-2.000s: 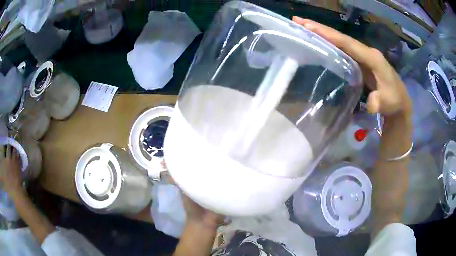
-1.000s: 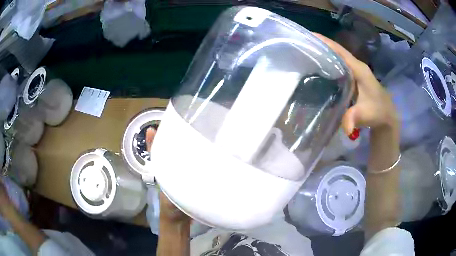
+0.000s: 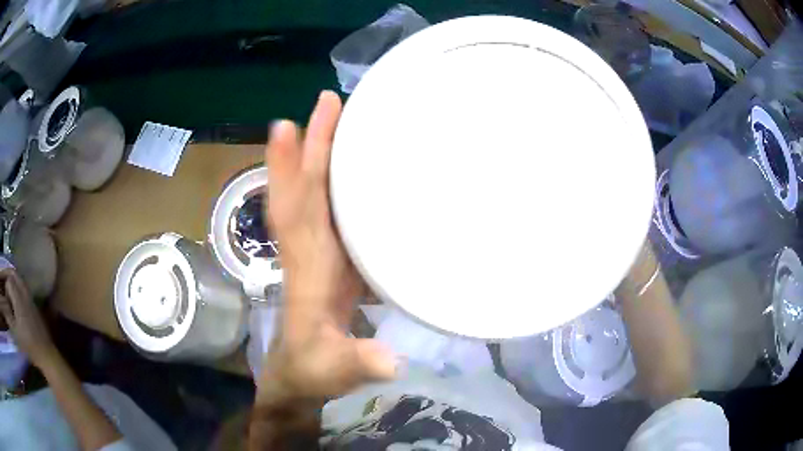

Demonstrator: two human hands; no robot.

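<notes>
A humidifier water tank (image 3: 493,176) is held up with its smooth, round white end facing me, so its clear wall is hidden. My left hand (image 3: 308,238) is blurred at the tank's left side, fingers spread upward and thumb apart below the rim; whether it touches the tank is unclear. My right forearm (image 3: 656,335), with a thin bracelet, runs up behind the tank's lower right. The fingers of my right hand are hidden behind the tank it supports.
A slotted-disc tank (image 3: 157,295) and a dark-centred unit (image 3: 251,225) lie on the brown bench (image 3: 97,255). A paper slip (image 3: 159,148) is behind them. More tanks stand left and right. Another person's arm (image 3: 62,379) is at lower left. The green belt (image 3: 202,53) runs behind.
The tank has turned from side-on, clear wall showing, to white end facing me, and moved slightly right. My left hand has come from beneath it to its left side and opened.
</notes>
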